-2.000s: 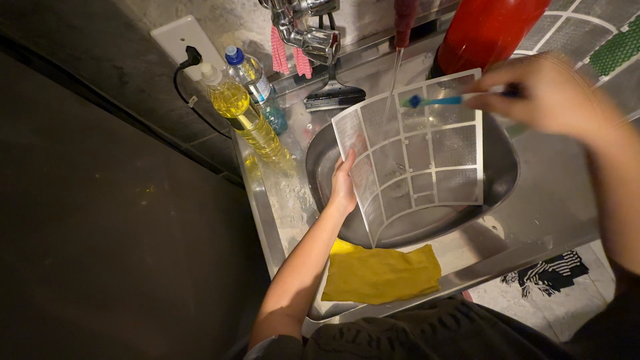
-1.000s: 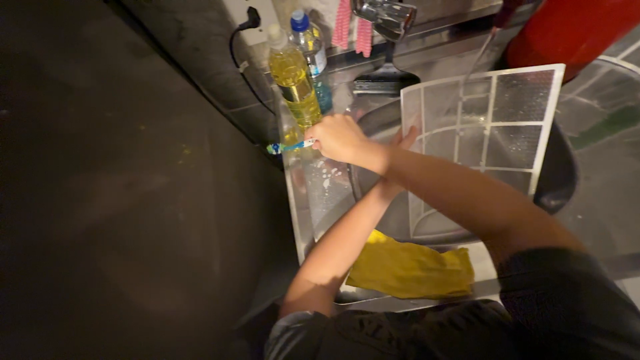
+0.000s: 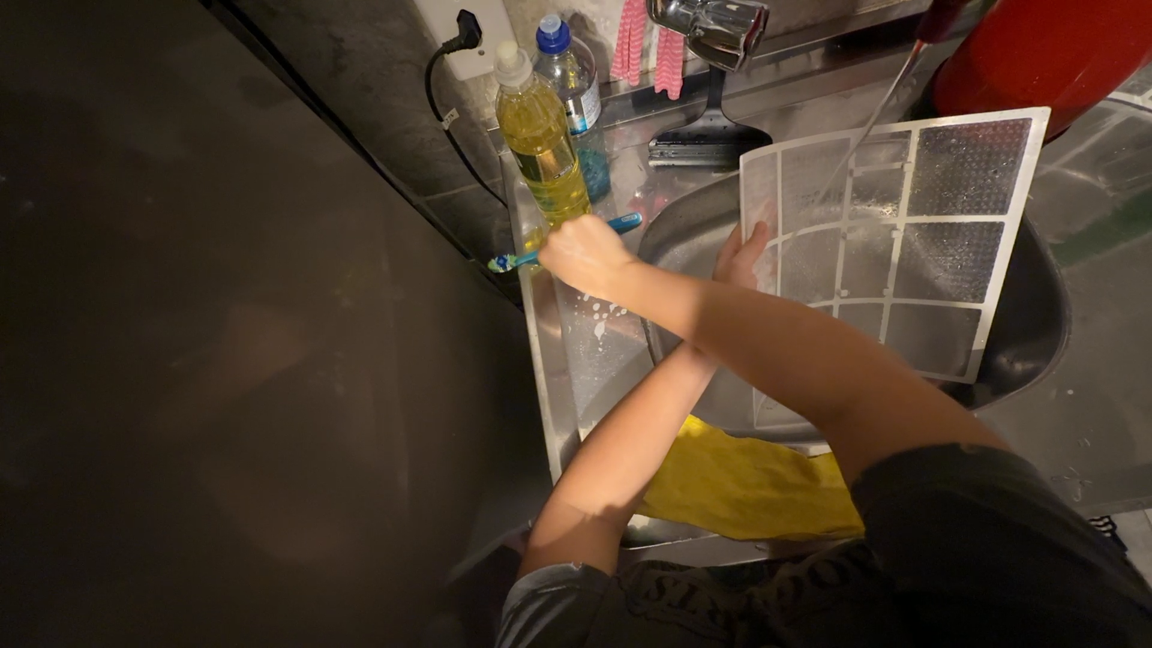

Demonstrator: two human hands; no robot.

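Note:
My left hand [image 3: 743,256] grips the left edge of a white-framed mesh filter [image 3: 954,193], which is held tilted over a stainless steel sink bowl [image 3: 1048,310] and carries water drops. Crossed over my left forearm, my right arm reaches to the left. In my right hand [image 3: 585,256] is a blue toothbrush [image 3: 625,222], its bristled head past the counter's left edge. That hand is just below a bottle of yellow liquid [image 3: 544,148]. A thin stream of water comes down behind the filter's top edge.
A clear bottle with a blue cap [image 3: 576,85] stands behind the yellow one. A black squeegee [image 3: 708,139] lies near the chrome tap [image 3: 720,31]. A yellow cloth [image 3: 751,486] lies at the sink's front edge. At the upper right is a red container [image 3: 1048,63].
My right hand, with the toothbrush, has moved from the filter's upper right across to the left, beside the bottles. My left hand keeps hold of the filter. The view has shifted.

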